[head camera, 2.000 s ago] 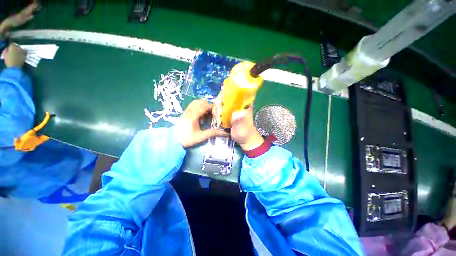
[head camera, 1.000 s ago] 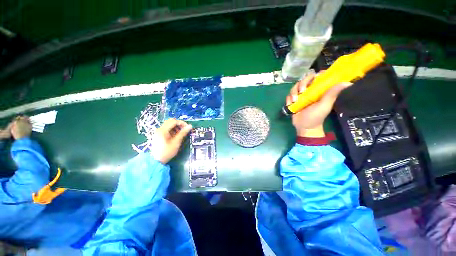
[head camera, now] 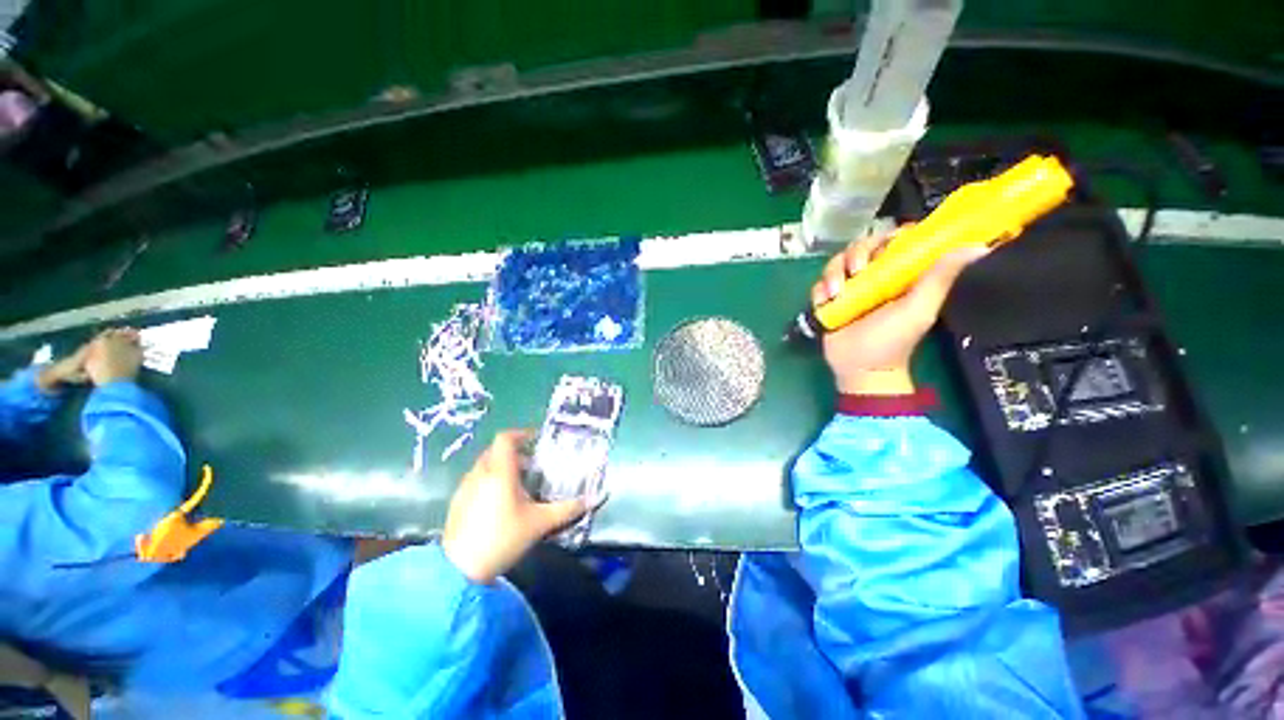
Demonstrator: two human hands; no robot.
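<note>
My left hand (head camera: 496, 509) grips the lower end of an open phone unit (head camera: 579, 439), which lies slightly tilted at the bench mat's front edge. My right hand (head camera: 884, 321) holds the yellow-orange electric screwdriver (head camera: 958, 239) over the left edge of the phone tray, its dark tip pointing down-left. The round silver screw dish (head camera: 708, 371) lies between the phone unit and my right hand. Single screws are too small to make out.
A bag of small blue parts (head camera: 570, 294) and loose white strips (head camera: 451, 377) lie behind and left. The black phone tray (head camera: 1084, 447) holds phone units at right. A white post (head camera: 859, 155) stands behind. The conveyor (head camera: 465, 211) carries phone units. Another worker's hands (head camera: 106, 360) are at far left.
My hands have parted from over the phone unit. The screwdriver has moved right toward the tray. My left hand has moved down to the phone unit's lower end, and the unit is now tilted.
</note>
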